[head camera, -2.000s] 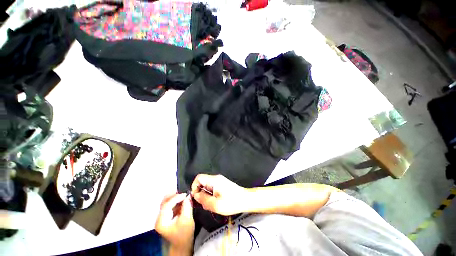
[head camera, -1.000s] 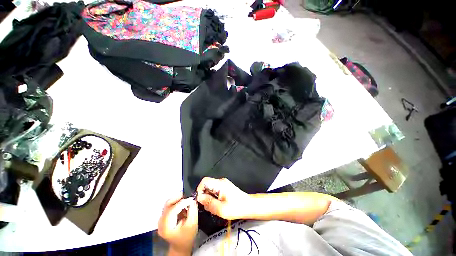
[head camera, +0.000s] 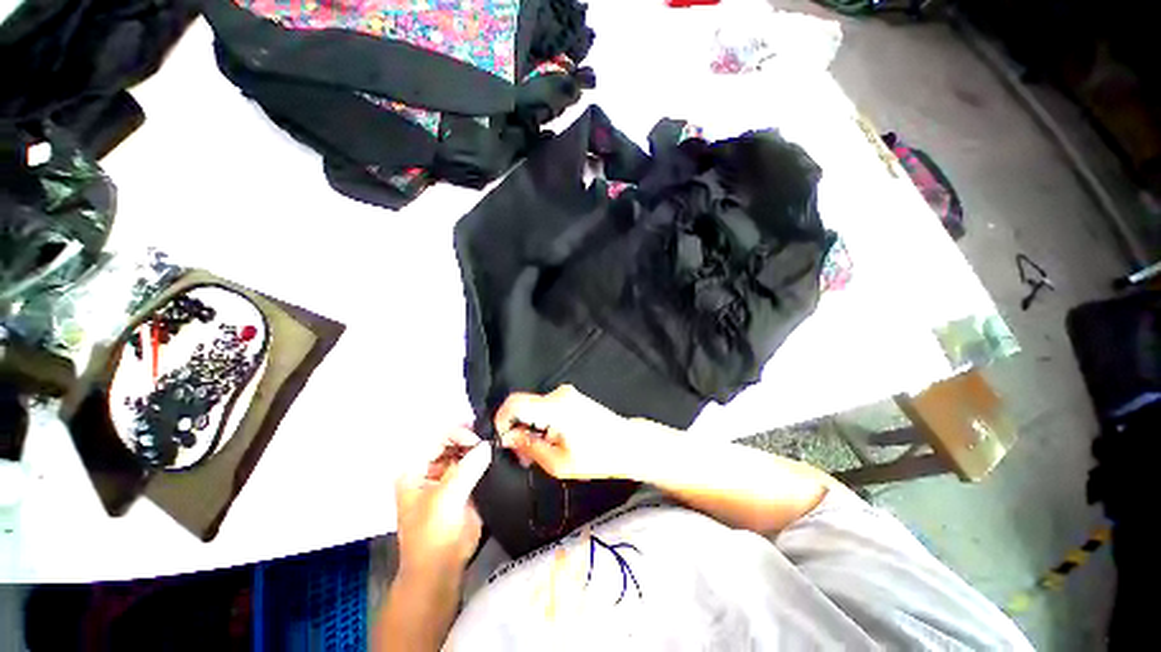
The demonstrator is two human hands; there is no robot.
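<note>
The black garment [head camera: 548,280] lies on the white table, its near end drawn down over the table's edge to the wearer's lap. My left hand [head camera: 439,490] pinches the garment's edge between thumb and fingers. My right hand [head camera: 554,433] is closed at the same edge, fingertips touching those of my left hand. A small dark tool shows in my right fist, its kind unclear. A thin reddish thread [head camera: 549,510] loops below my right hand over the black cloth. The needle and any button at the fingertips are too small to make out.
A white dish [head camera: 242,405] of small black pieces sits on a brown board [head camera: 287,369] at left. A second black garment with floral lining [head camera: 420,38] lies at the back. Clear bags [head camera: 57,274] are at the left edge. A wooden stool [head camera: 961,427] and blue basket [head camera: 312,605] are below.
The view has tilted down, so table items sit higher and more of the blue basket shows. Both hands stay at the garment's edge. The reddish thread loop now shows more clearly below my right hand.
</note>
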